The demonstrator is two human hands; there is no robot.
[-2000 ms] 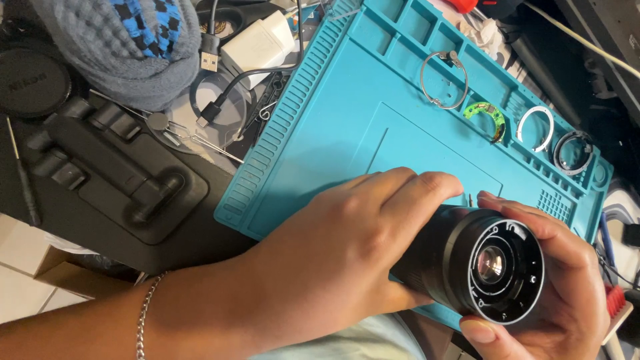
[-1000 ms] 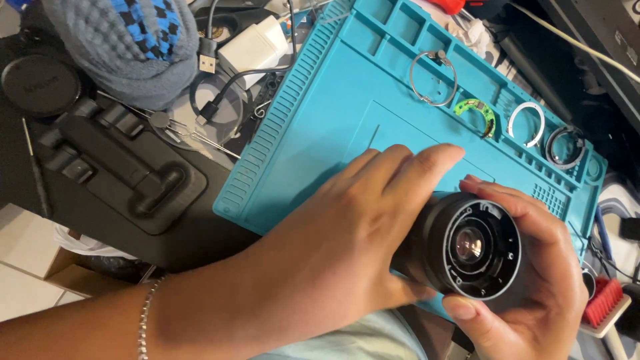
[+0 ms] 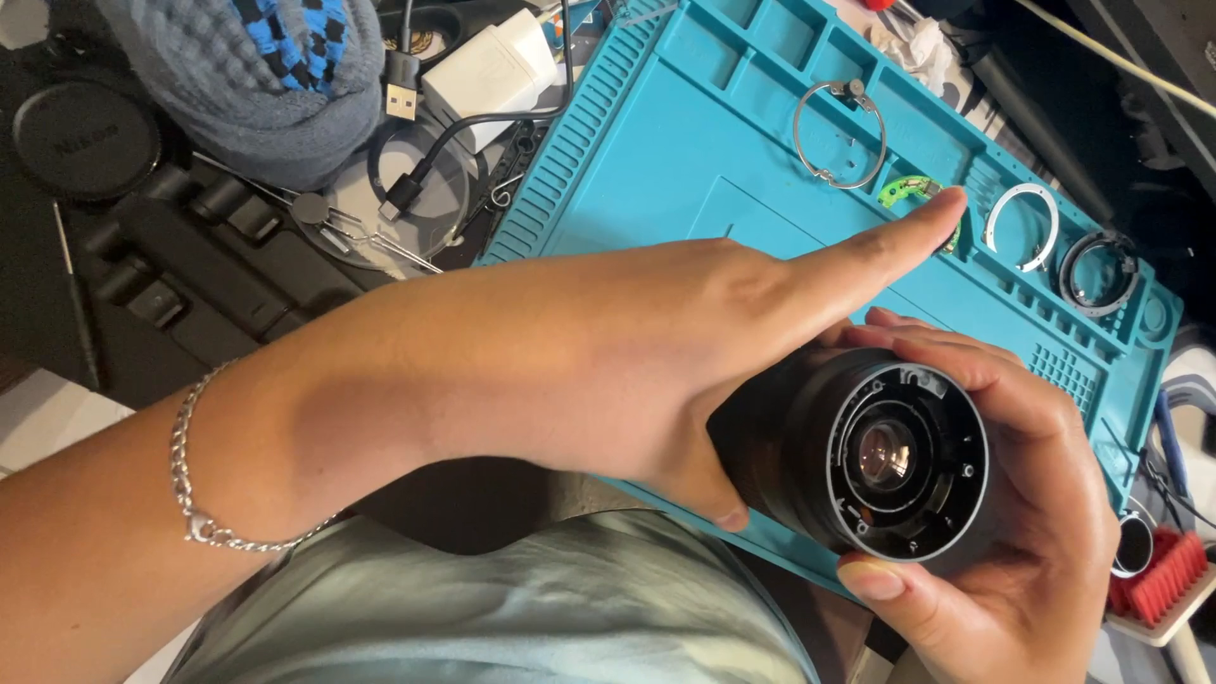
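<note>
A black camera lens (image 3: 807, 446), its rear barrel open with a small glass element inside, is held above a teal silicone work mat (image 3: 646, 209). My left hand (image 3: 750, 313) wraps the barrel from the left, its index finger stretched out over a green ring-shaped circuit board (image 3: 912, 190). Around the rim end, the fingers and thumb of my right hand (image 3: 1026, 475) grip the lens. Along the mat's compartments lie a thin metal ring (image 3: 796, 133), a white ring (image 3: 1053, 228) and a black lens mount ring (image 3: 1069, 285).
At the left are a black Nikon cap (image 3: 85, 142), a gray cloth bundle (image 3: 285, 123), a black stand (image 3: 228, 266), a screwdriver (image 3: 76, 294) and tweezers (image 3: 380, 237). A USB cable (image 3: 437, 142) runs beside a white charger (image 3: 489, 76). A red-bristled brush (image 3: 1159, 579) lies right.
My left index finger has extended up and right over the mat, and the left forearm has moved up in view. Both hands still hold the lens.
</note>
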